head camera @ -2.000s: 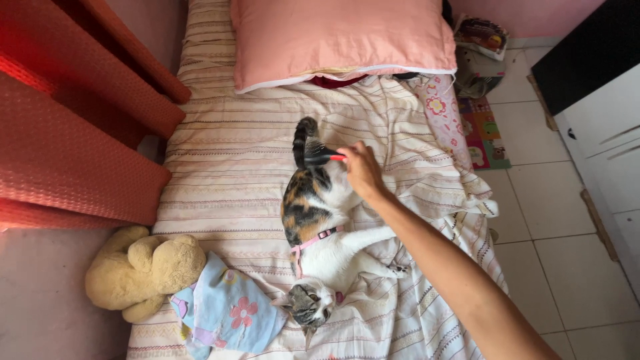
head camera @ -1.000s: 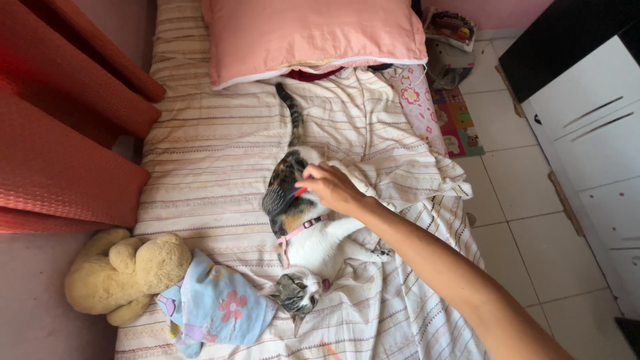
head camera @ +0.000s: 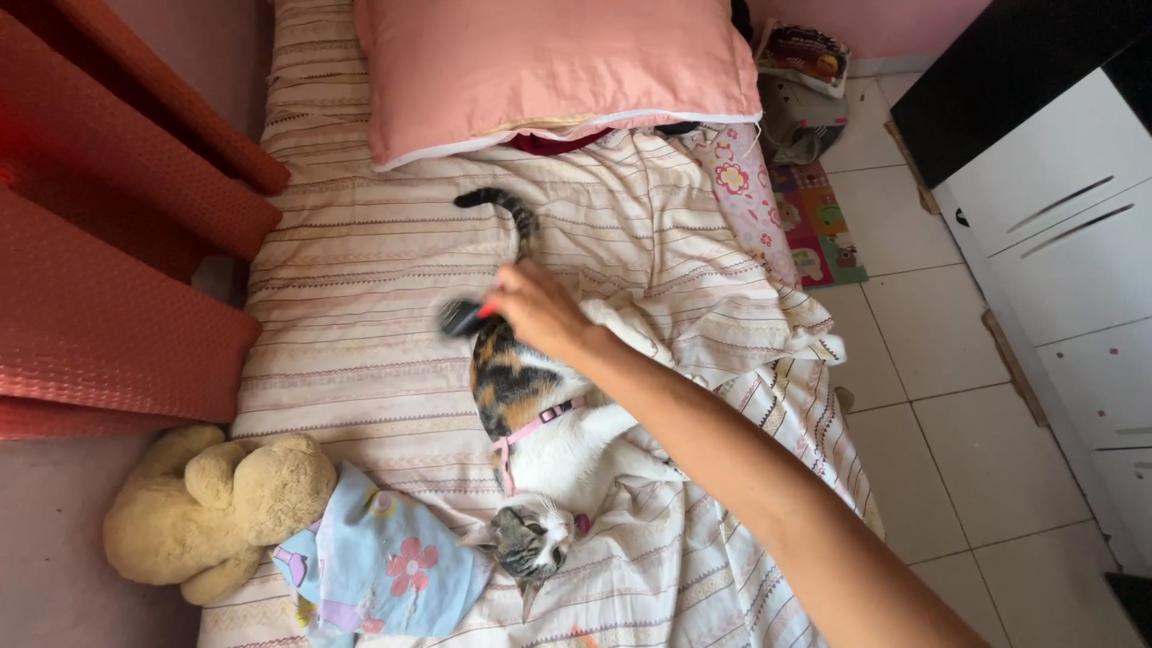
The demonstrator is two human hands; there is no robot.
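A calico cat point(head camera: 517, 373) in a pink harness point(head camera: 540, 421) lies on its side on a striped bedsheet point(head camera: 360, 297), head toward the near edge and striped tail curled toward the pillow. My right hand point(head camera: 537, 306) comes in from the lower right and is closed around the red handle of a grooming brush point(head camera: 461, 319). The brush head is dark and blurred, at the cat's rump on its left side; whether it touches the fur I cannot tell. My left hand is out of view.
A pink pillow point(head camera: 558, 63) lies at the bed's far end. Left are red curtains point(head camera: 117, 306), a tan plush toy point(head camera: 270, 486) and a blue flowered cloth point(head camera: 405, 558). To the right are a tiled floor point(head camera: 954, 360), a white cabinet point(head camera: 1053, 252) and bags by the wall.
My right hand and the brush have moved from the cat's mid-back toward its rump since one second ago. The tail, straighter then, is now curled to the left.
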